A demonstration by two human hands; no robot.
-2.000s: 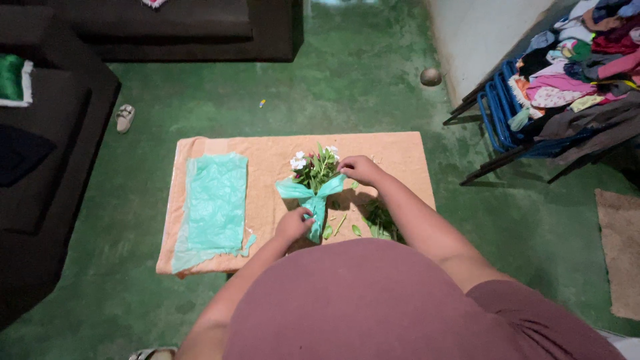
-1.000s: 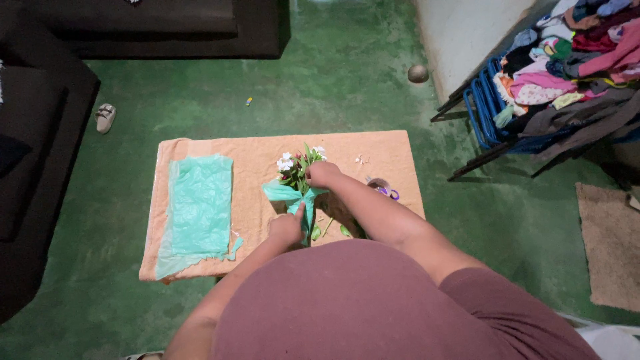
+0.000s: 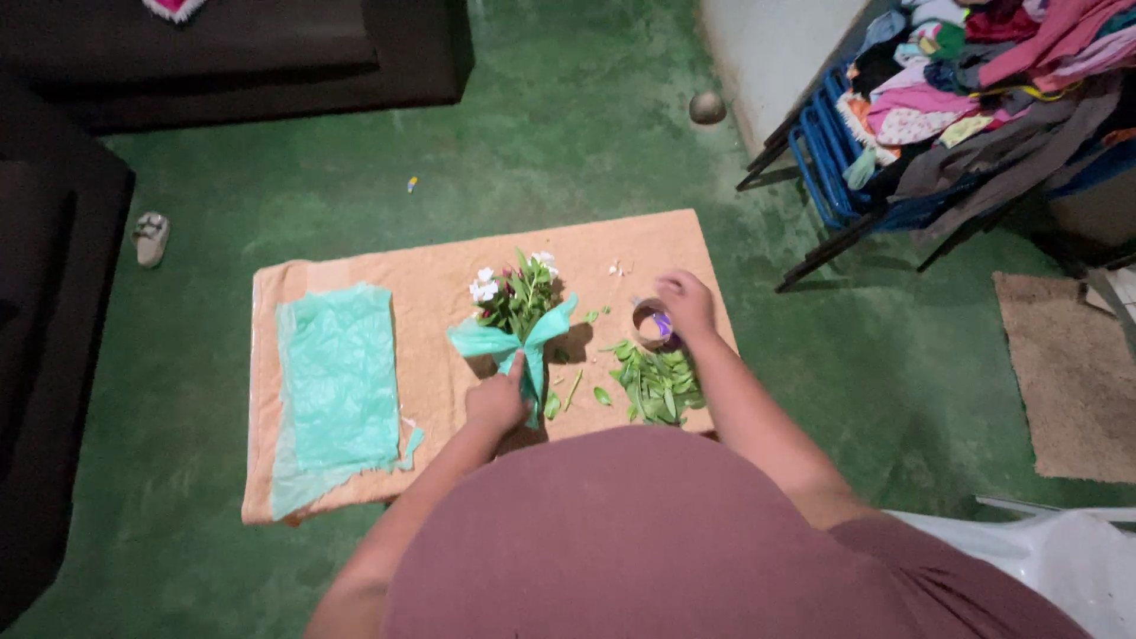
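Note:
My left hand (image 3: 499,399) holds the gathered lower part of a green plastic wrap (image 3: 533,359) around a small bouquet of white flowers and green leaves (image 3: 522,297). To the right, my right hand (image 3: 688,302) is over the edge of a roll of tape (image 3: 641,330), beside something purple, perhaps scissors handles, seen at the roll; whether its fingers grip either one cannot be told. A pile of loose green leaves (image 3: 658,383) lies just below the roll. Cut leaves and a stem piece (image 3: 573,389) lie between bouquet and pile.
An orange cloth (image 3: 435,266) covers the table. A flat green plastic sheet (image 3: 342,382) lies on its left side. Dark sofas (image 3: 266,62) stand at the left and top. At the upper right, clothes (image 3: 932,106) are heaped on blue chairs (image 3: 821,160). A shoe (image 3: 151,238) lies on the floor.
My right hand has left the bouquet and moved right to the tape roll. My left hand stays on the wrap. The leaf pile, largely covered by my right arm before, now shows.

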